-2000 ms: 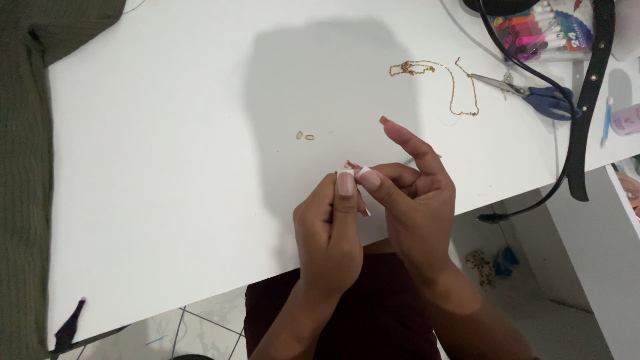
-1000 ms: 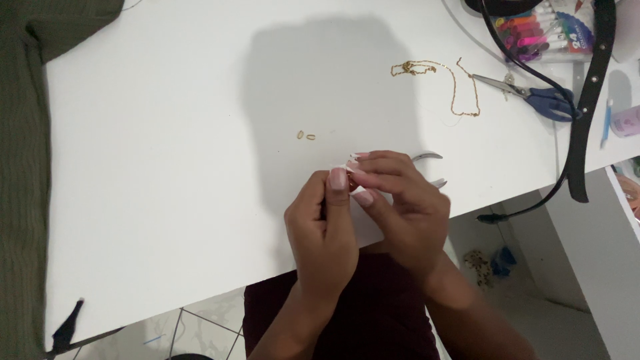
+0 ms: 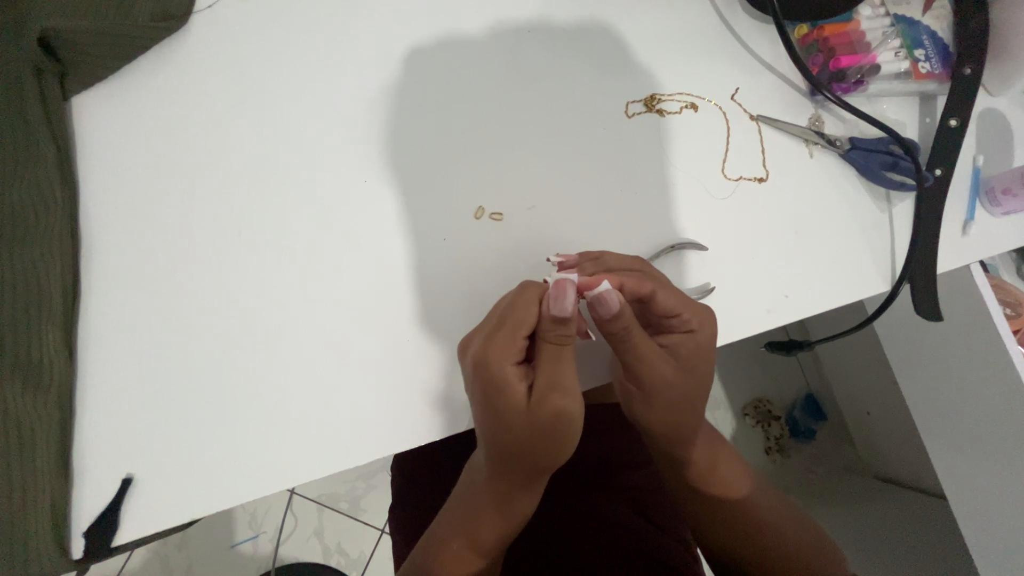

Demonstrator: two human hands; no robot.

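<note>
My left hand (image 3: 524, 376) and my right hand (image 3: 660, 344) meet fingertip to fingertip over the near edge of the white table. The thumbs and fingers of both are pinched together; whatever lies between them is too small and hidden to make out. Two small gold oval links (image 3: 488, 214) rest on the table beyond my left hand. The curved metal handles of a hand tool (image 3: 680, 248) stick out from behind my right hand. A thin gold chain (image 3: 726, 144) lies farther off to the right, near the tip of blue-handled scissors (image 3: 876, 160).
A black belt (image 3: 936, 200) and a black cable (image 3: 908, 256) hang over the table's right side. Behind them is a clear bag of coloured markers (image 3: 864, 52). Dark green ribbed cloth (image 3: 36, 280) covers the left edge. A shelf compartment (image 3: 848, 416) sits below at the right.
The raised index finger of my right hand has folded in toward the left fingertips. The handles of the metal tool behind that hand have come into sight. The links and chain have not moved.
</note>
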